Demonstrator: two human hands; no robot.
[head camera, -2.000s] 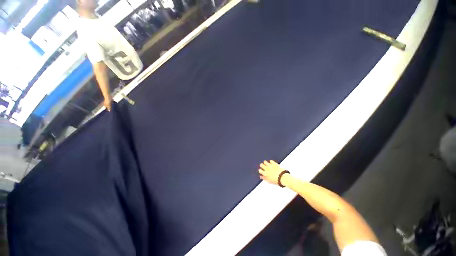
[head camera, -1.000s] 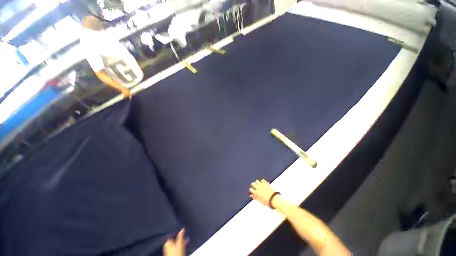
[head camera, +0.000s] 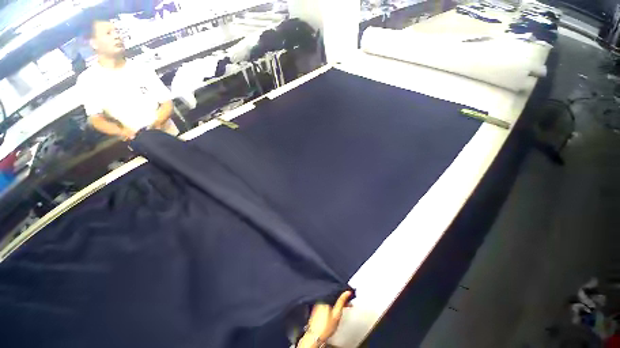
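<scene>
A wide dark navy fabric ply (head camera: 367, 149) lies flat on the long pale-edged table. A loose navy fabric fold (head camera: 231, 197) runs across it from the far edge to the near edge, with rumpled cloth to its left. My left hand (head camera: 328, 318) is at the bottom centre, closed on the fold's near corner beside the pale table border; its fingers are partly hidden by cloth. My right hand is not in view. A pale lay weight (head camera: 484, 117) lies across the cloth's near edge at the far end, and another (head camera: 228, 124) lies at the opposite edge.
A person (head camera: 122, 95) stands at the opposite edge with both hands at the fold's far end. A thick pale roll (head camera: 449, 58) lies across the table's far end. A round fan-like object (head camera: 554, 126) and scraps (head camera: 590, 302) are on the floor at right.
The fold's leading edge has moved toward the far end. My left hand has moved right with the cloth; my right hand has left the picture. The nearest lay weight no longer shows.
</scene>
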